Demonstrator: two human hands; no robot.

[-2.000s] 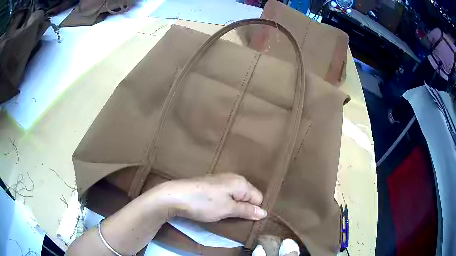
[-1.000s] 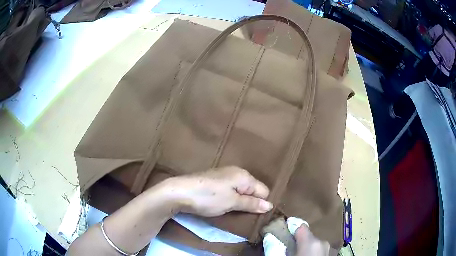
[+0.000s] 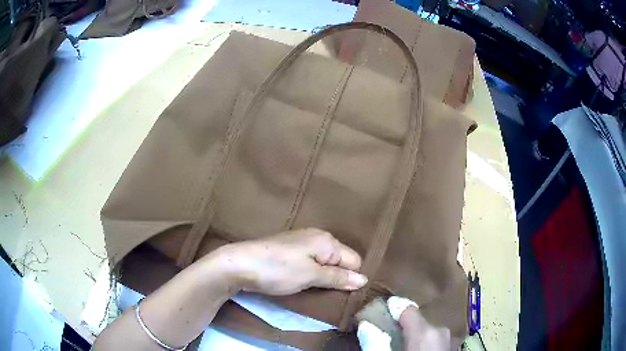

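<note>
A brown tote bag (image 3: 288, 158) lies across the middle of the table, its opening toward me. Its handle (image 3: 416, 103) arches over the body. My left hand (image 3: 295, 264) pinches the bag's near top edge beside the base of the handle. My right hand (image 3: 412, 329), with white wraps on its fingers, is at the lower edge of the picture, partly cut off. It holds a small beige-grey block (image 3: 379, 317) against the bag's edge by the handle's end.
Thread snips (image 3: 474, 305) with a purple-blue grip lie at the table's right edge. Another brown bag piece (image 3: 425, 55) lies behind the bag. More brown bags (image 3: 27, 75) are at the far left. Loose threads lie on the tan card (image 3: 51, 212). A person in pink (image 3: 604, 65) is at the far right.
My right hand has come further into view from the lower edge, with the block at the bag's edge. My left hand keeps its pinch. The bag and handle have shifted slightly.
</note>
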